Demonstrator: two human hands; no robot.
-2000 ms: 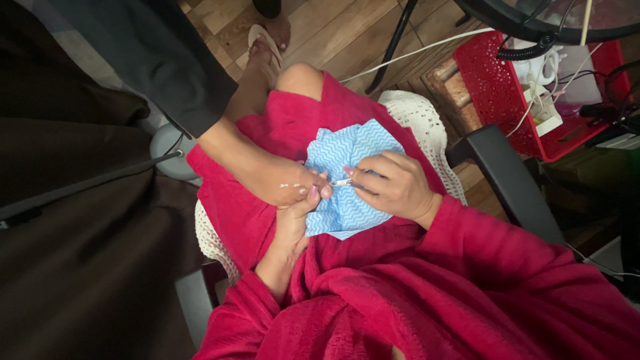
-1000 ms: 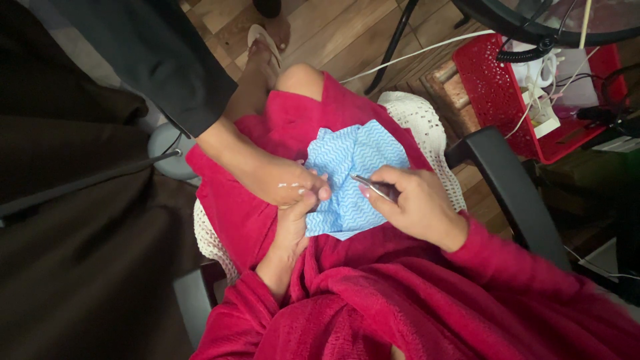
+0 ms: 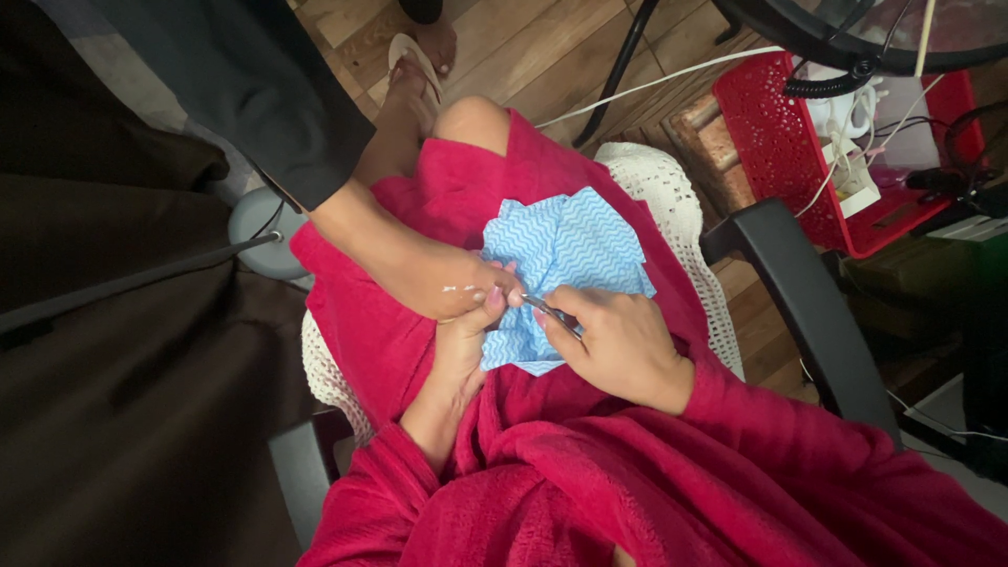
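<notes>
Another person's bare foot (image 3: 429, 276), with small white marks near the toes, rests over my lap. My left hand (image 3: 472, 323) grips it around the toes, thumb on top and fingers partly hidden beneath. In my right hand (image 3: 622, 339) is a pair of metal cuticle nippers (image 3: 555, 315), held between thumb and fingers, its tip at a toe. Under the foot's front and both hands lies a blue and white wavy-patterned cloth (image 3: 591, 244), spread on my red robe (image 3: 457, 173).
Black armrests (image 3: 811, 315) flank me. A red perforated plastic basket (image 3: 772, 150) with cables and a white box stands at the right, below a black ring-shaped frame (image 3: 835, 55). A grey round lamp base (image 3: 264, 232) is at the left, beside dark fabric (image 3: 142, 394).
My right hand first held a thin, light-coloured item at the toes, then the metal tool away from them over the cloth. Now the tool's tip has moved left to a toe. My left hand keeps its hold.
</notes>
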